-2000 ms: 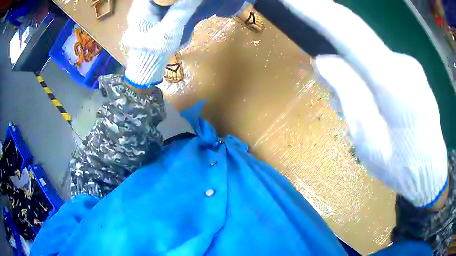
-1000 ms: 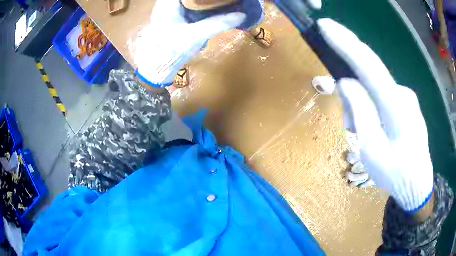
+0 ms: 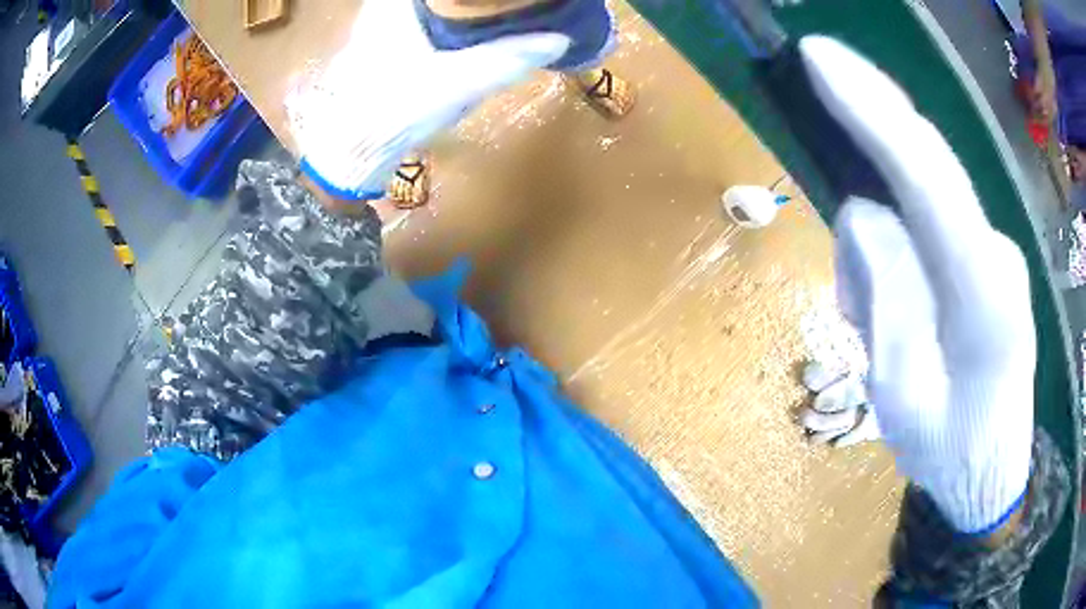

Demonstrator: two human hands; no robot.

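The leg assembly [image 3: 584, 38] stands at the top edge of the picture, its blue waist partly cut off. Its sandalled feet [image 3: 610, 92] show on the bench below. My left hand [image 3: 405, 101], in a white knitted glove, holds its near side. My right hand [image 3: 935, 286], also gloved, grips the black handle of the hammer [image 3: 822, 119] at the right, raised above the bench. The hammer's head is out of the picture. A white glue bottle [image 3: 750, 206] with a blue tip lies on the bench between my hands.
A spare white glove [image 3: 836, 402] lies partly behind my right hand. A tan waist insert [image 3: 264, 12] is at the top left. A blue bin [image 3: 179, 149] with orange parts is left of the bench [image 3: 667, 345]. The green conveyor [image 3: 715, 60] runs along the far right.
My right hand and the hammer have swung up and away from the leg assembly, uncovering the glue bottle and spare glove. My left hand still holds the assembly.
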